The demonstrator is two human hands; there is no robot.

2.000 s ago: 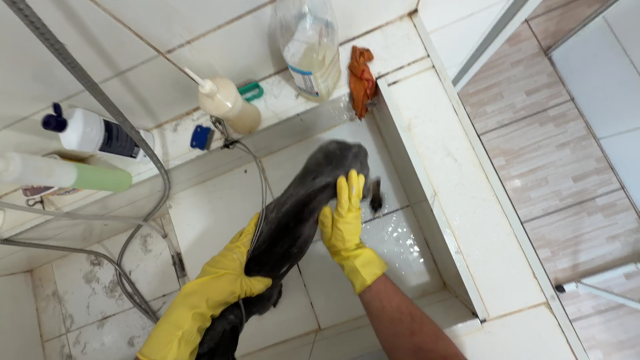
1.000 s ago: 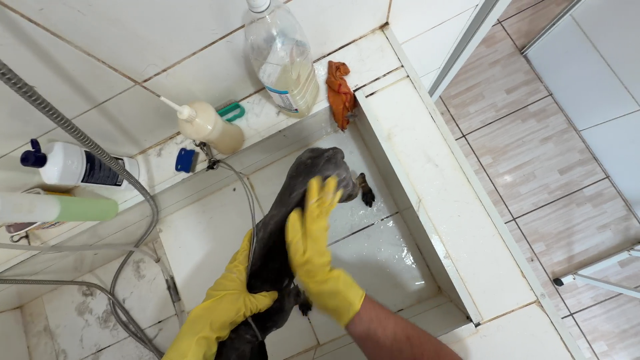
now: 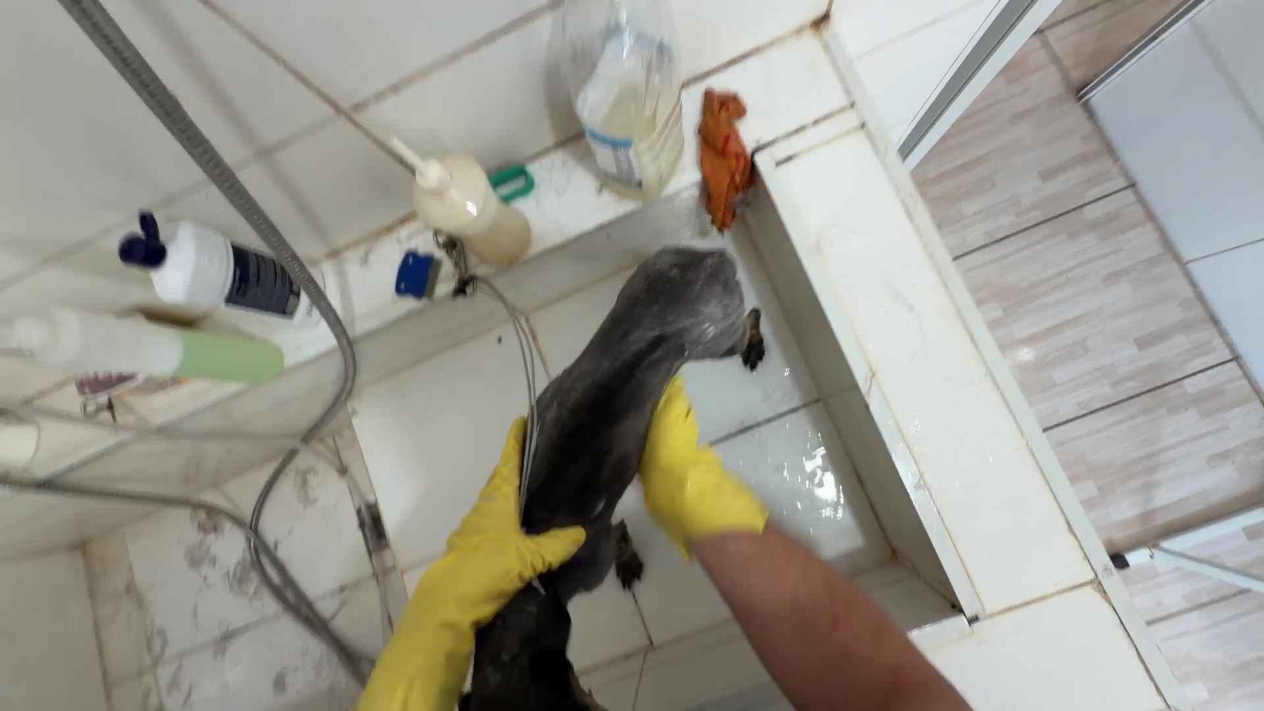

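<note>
A wet, dark-furred dog point(image 3: 612, 395) stands in a white tiled tub, its rear toward the top of the view and its front end at the bottom. My left hand point(image 3: 504, 553), in a yellow rubber glove, holds the dog around its shoulder area, with the thumb over its back. My right hand point(image 3: 696, 474), gloved the same way, lies against the dog's right flank; its fingertips are partly hidden beside the body. A thin looped cable point(image 3: 530, 365) runs from the ledge down along the dog to my left hand.
On the ledge point(image 3: 380, 306) are a white bottle point(image 3: 212, 272), a bottle of green liquid point(image 3: 148, 346), a blue comb point(image 3: 417, 275), a beige squeeze bottle point(image 3: 474, 209), a large clear bottle point(image 3: 627, 109) and an orange cloth point(image 3: 724, 158). A metal shower hose point(image 3: 296, 267) hangs at left. The tub's raised rim point(image 3: 918, 395) is at right.
My right hand has moved from the top of the dog's back down to its right side. My left hand still holds the front part of the dog.
</note>
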